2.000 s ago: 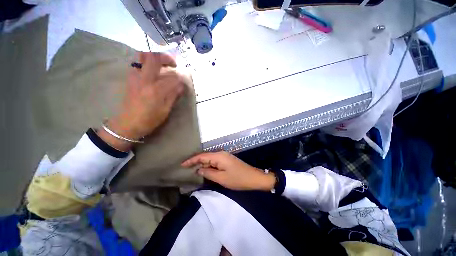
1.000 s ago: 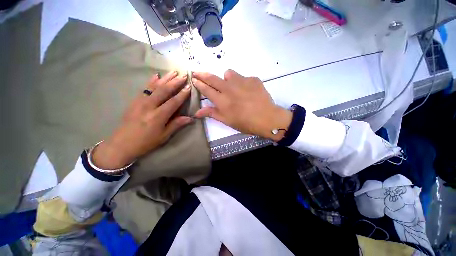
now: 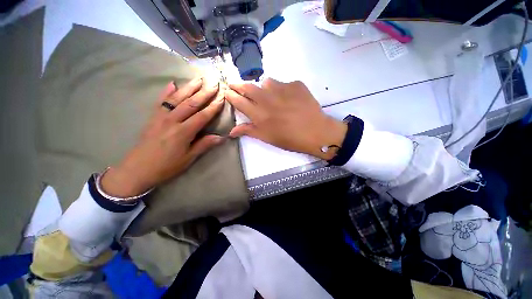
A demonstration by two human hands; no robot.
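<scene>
A khaki cut panel (image 3: 105,93) lies on the white machine table, its right edge running under the lit needle area of the sewing machine (image 3: 181,26). My left hand (image 3: 175,131) lies on the panel with its fingers pointing to the needle. My right hand (image 3: 280,111) is at the panel's right edge, its fingertips pressed on the cloth and nearly touching my left fingertips. Both hands are just in front of the needle. A blue-grey cylinder (image 3: 247,55) sits right of the foot. Glare hides the foot and needle tip.
A marked ruler strip (image 3: 297,178) runs along the table's front edge. A pink and blue pen (image 3: 394,30) lies at the back right. A white plastic bag (image 3: 466,105) and a grey cable are at the right. A blue bin (image 3: 131,280) and khaki cloth (image 3: 160,251) are low left.
My right hand has come up from the panel's lower edge to the needle. My left hand has drawn back slightly from the needle. The panel's front corner has shifted a little right and down.
</scene>
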